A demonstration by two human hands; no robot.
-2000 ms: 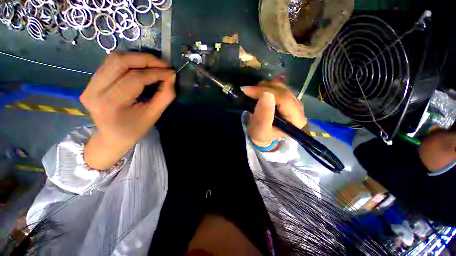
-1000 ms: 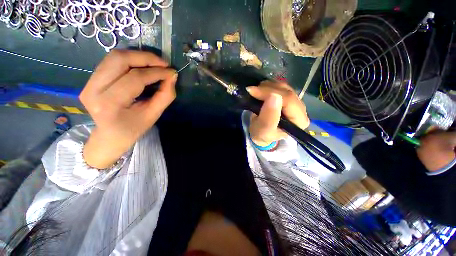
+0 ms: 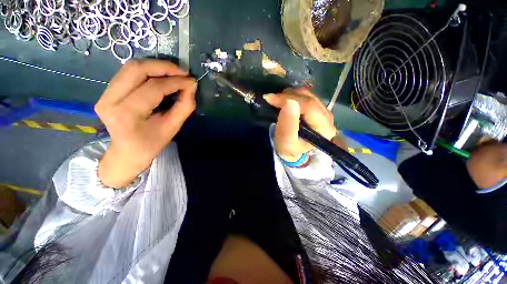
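My left hand [image 3: 147,113] pinches a thin silvery solder wire [image 3: 202,75] between thumb and forefinger; the wire end points at a small component [image 3: 214,62] on the dark green bench. My right hand [image 3: 300,125] holds the black handle of a soldering iron [image 3: 339,155]. The iron's thin metal tip reaches up and left, close to the component and the wire end. Contact between tip, wire and component is too small to tell. Smoke or blur partly veils the component.
Metal rings [image 3: 119,33] lie heaped at the upper left. Tan-brown flakes [image 3: 272,65] lie beyond the iron. A round tan bowl [image 3: 297,33] and a black fume fan [image 3: 392,77] stand at the right. Another person's hand [image 3: 489,163] is at the far right edge.
The view has shifted slightly, with the bowl and fan now a little further left. Both hands keep nearly the same pose and hold. The area around the component looks hazier than before.
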